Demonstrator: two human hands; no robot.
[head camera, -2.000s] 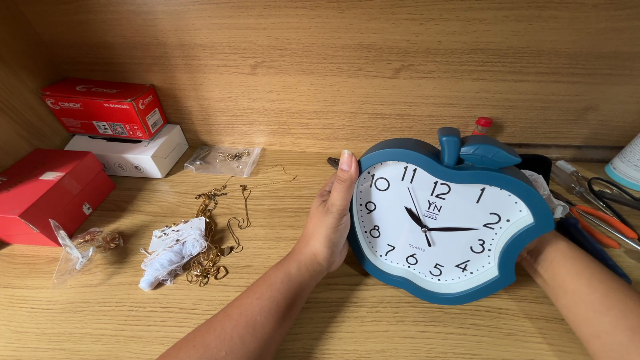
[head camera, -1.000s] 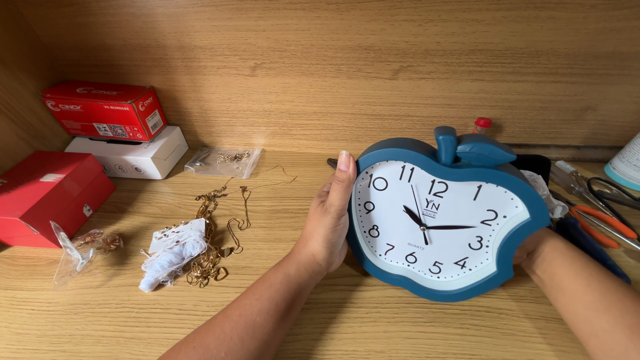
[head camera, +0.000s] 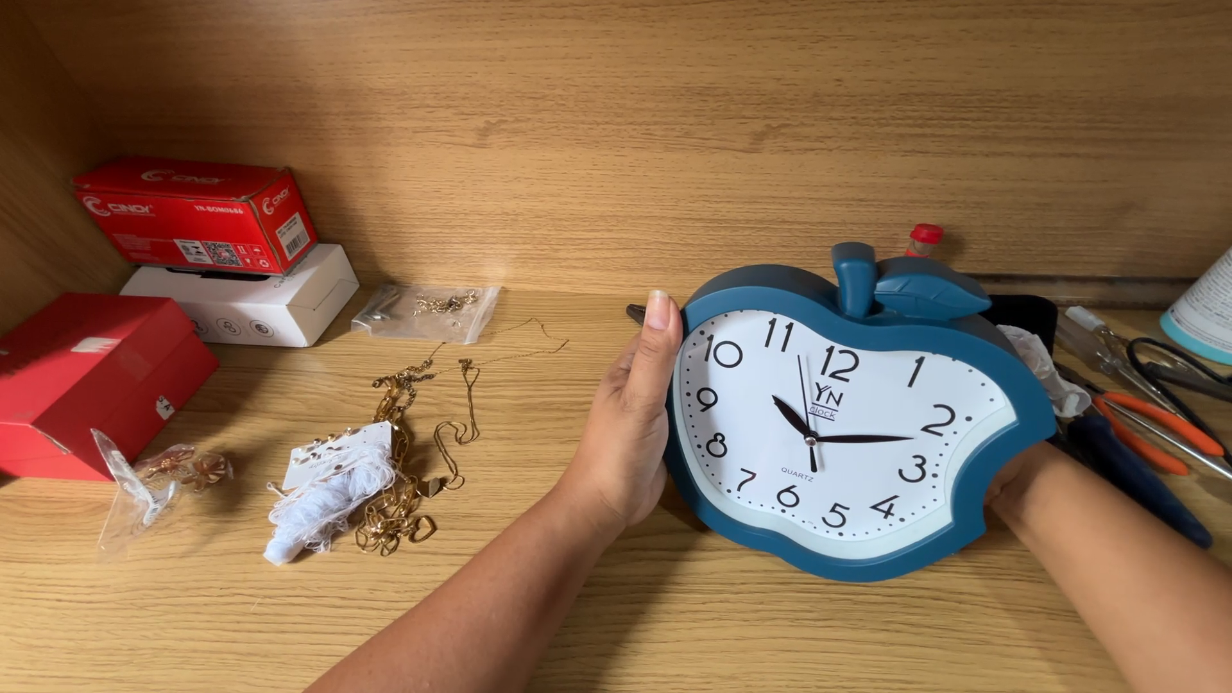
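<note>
A blue apple-shaped clock (head camera: 837, 423) with a white dial, a stem and a leaf on top stands tilted to one side, its face toward me. My left hand (head camera: 630, 414) grips its left edge, thumb at the front rim and the other fingers out of sight behind. My right hand (head camera: 1006, 481) reaches behind the lower right edge; its fingers are hidden by the clock, so its hold cannot be seen. The tip of something dark shows beside my left thumb.
Red boxes (head camera: 96, 375) and a white box (head camera: 260, 298) stand left. Gold-coloured chains (head camera: 395, 500), white thread (head camera: 327, 500) and small plastic bags (head camera: 428, 313) lie nearer the middle. At right are orange-handled pliers (head camera: 1155, 423), scissors (head camera: 1174, 371), a red-capped container (head camera: 924, 239) and a white container (head camera: 1203, 308).
The clock has turned slightly clockwise in my hands. My left hand keeps its place on the left edge.
</note>
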